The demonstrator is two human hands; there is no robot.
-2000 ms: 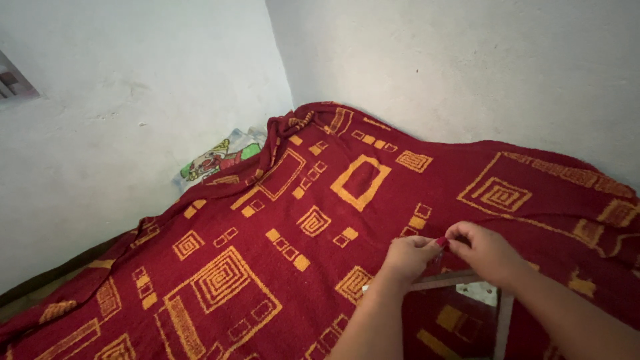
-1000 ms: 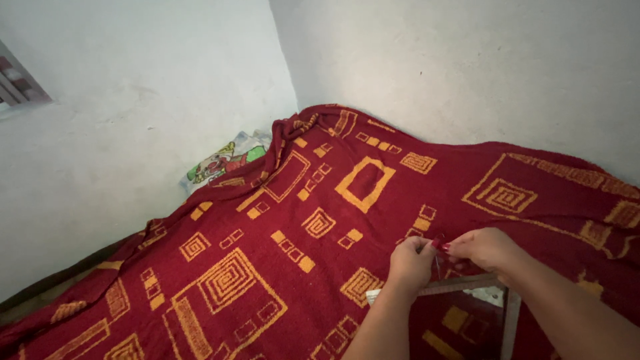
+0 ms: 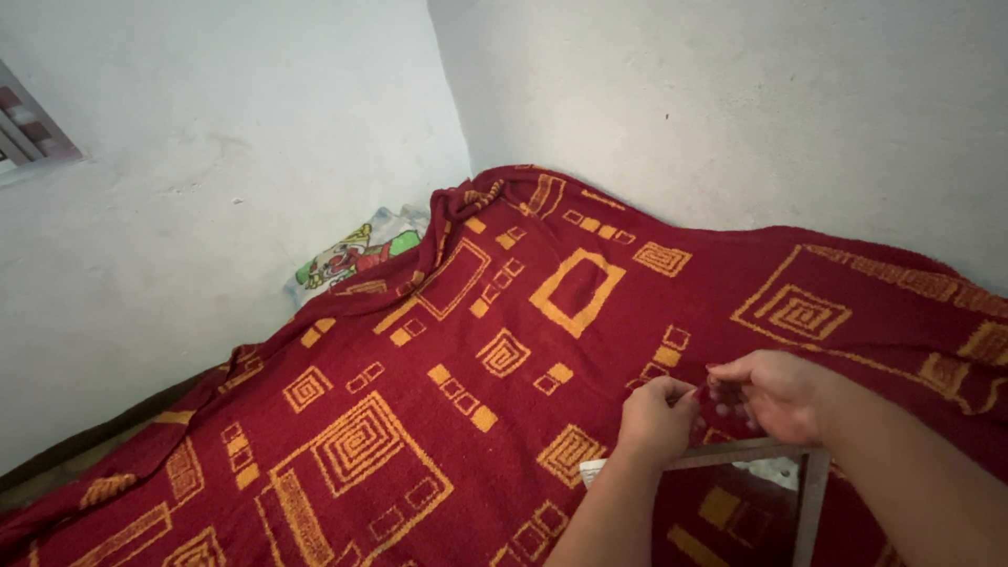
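Note:
Just beyond the top edge of a framed mirror, both hands are raised close together over a red blanket with yellow squares and spirals. My left hand has its thumb and fingertips pinched together; whether something thin is between them is too small to tell. To its right, my right hand has curled fingers, with a small gap between thumb and fingers and nothing plainly held. Its nails are red. The mirror lies under my forearms and reflects the blanket's pattern. A small white item shows beside my left wrist.
The blanket covers a bed against two pale walls that meet in a corner. A pillow or cloth with a colourful cartoon print sticks out by the left wall. A small barred window opening is at the upper left.
My right hand has come away from my left fingertips, and its fingers have spread a little. One and two seconds ago both hands' fingertips were together.

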